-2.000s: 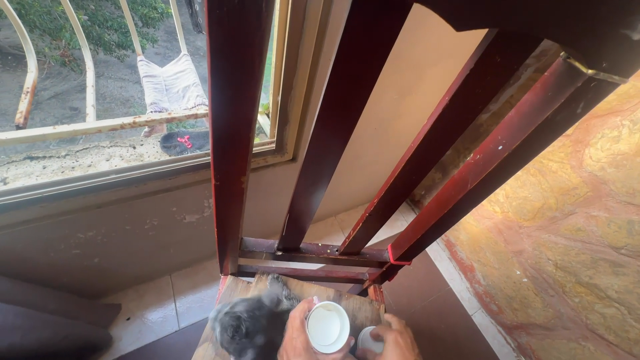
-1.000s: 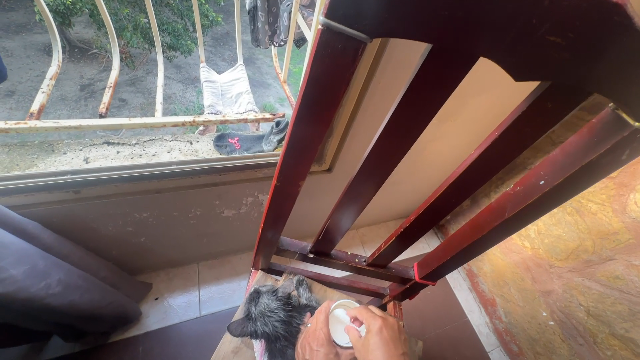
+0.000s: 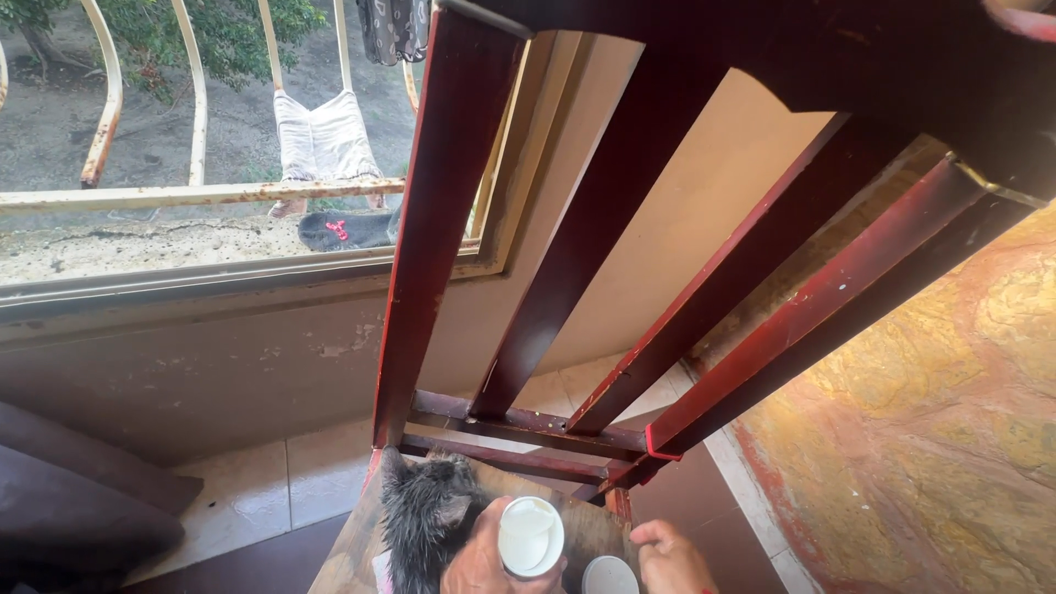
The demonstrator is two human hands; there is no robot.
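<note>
My left hand (image 3: 487,557) holds an open white plastic tub (image 3: 530,537) with pale contents, low in the view. Right of it, a white round lid or second tub (image 3: 610,576) rests on the wooden chair seat (image 3: 569,487). Beside that my right hand (image 3: 672,561) is raised with its index finger extended, and nothing shows in it. Against the left hand, on the seat, is a small dark grey animal with wet-looking fur (image 3: 429,520), perhaps a kitten. A bit of pale cloth (image 3: 382,571) lies at its left.
The dark red slatted chair back (image 3: 602,214) rises in front. A window with rusty white bars (image 3: 198,196) is at left; a white cloth (image 3: 322,136) and a dark sock (image 3: 346,230) are outside. A grey curtain (image 3: 74,503) hangs lower left, a stone-patterned wall (image 3: 932,371) stands right.
One second ago my right hand was at the tub's opening; now it is apart from it, to the right. The tub stays in my left hand.
</note>
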